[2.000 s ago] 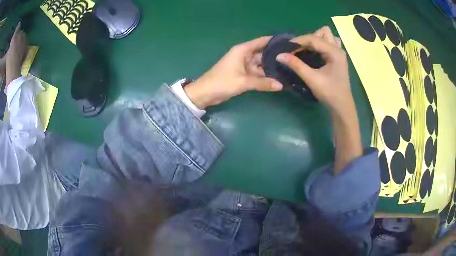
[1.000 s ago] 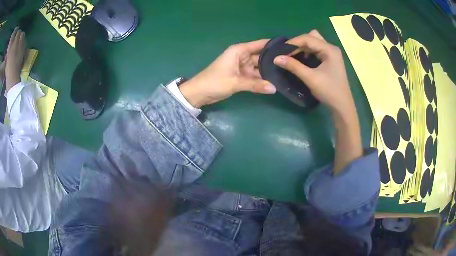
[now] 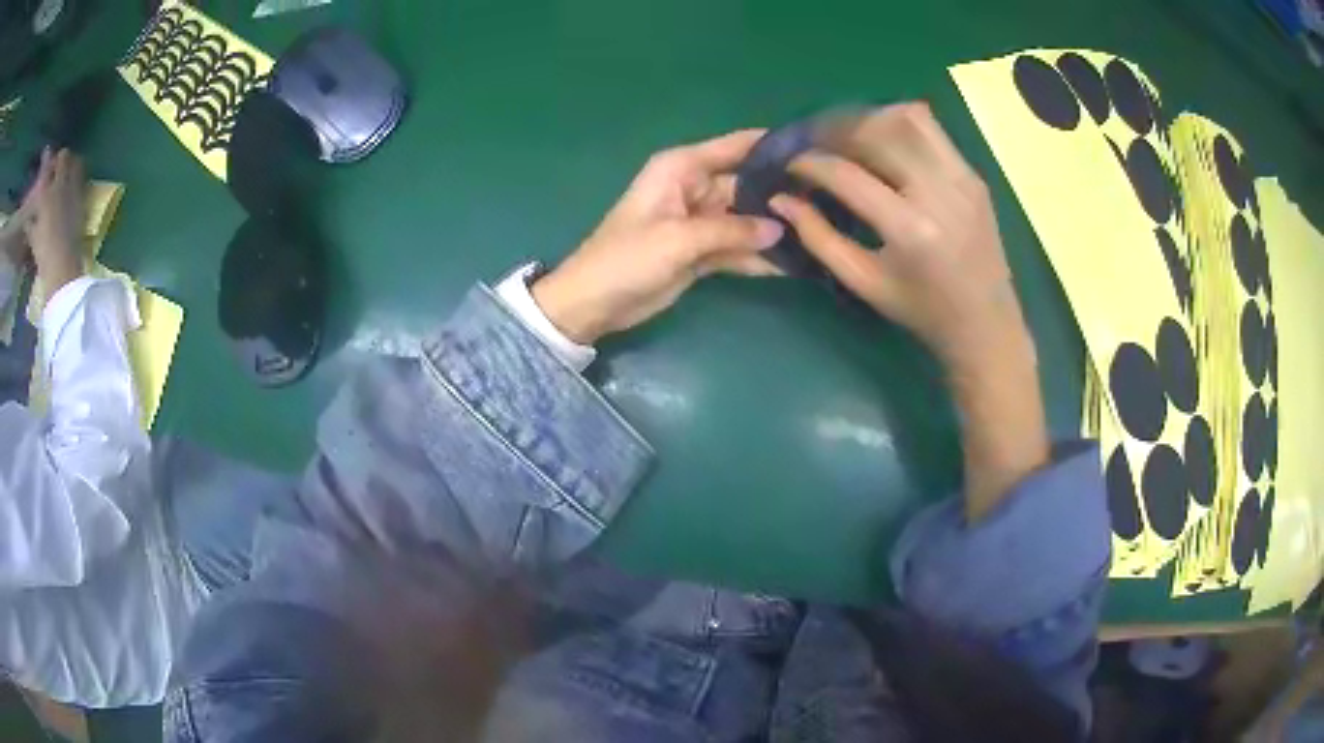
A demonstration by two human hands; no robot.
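Observation:
A dark mouse housing (image 3: 773,163) is held above the green bench, mostly covered by my hands and blurred. My left hand (image 3: 668,225) grips its left side, with the thumb on the near edge. My right hand (image 3: 908,232) is over its right side, thumb and fingers pressed on it, partly blurred. Whether a pad is between the right fingertips cannot be told. Overlapping pad sheets (image 3: 1057,189) with black ovals lie on the bench at the right.
Waiting housings (image 3: 272,283) lie at the left, one of them grey (image 3: 337,95). An arc-shaped pad sheet (image 3: 189,80) lies behind them. A neighbour's hand and white sleeve (image 3: 95,349) are at far left. A cardboard box (image 3: 1249,675) is below the right bench edge.
My right hand has turned and moved left over the housing, which is now more covered and less tilted into view. My left hand keeps its hold. The neighbour's hand has moved a little nearer.

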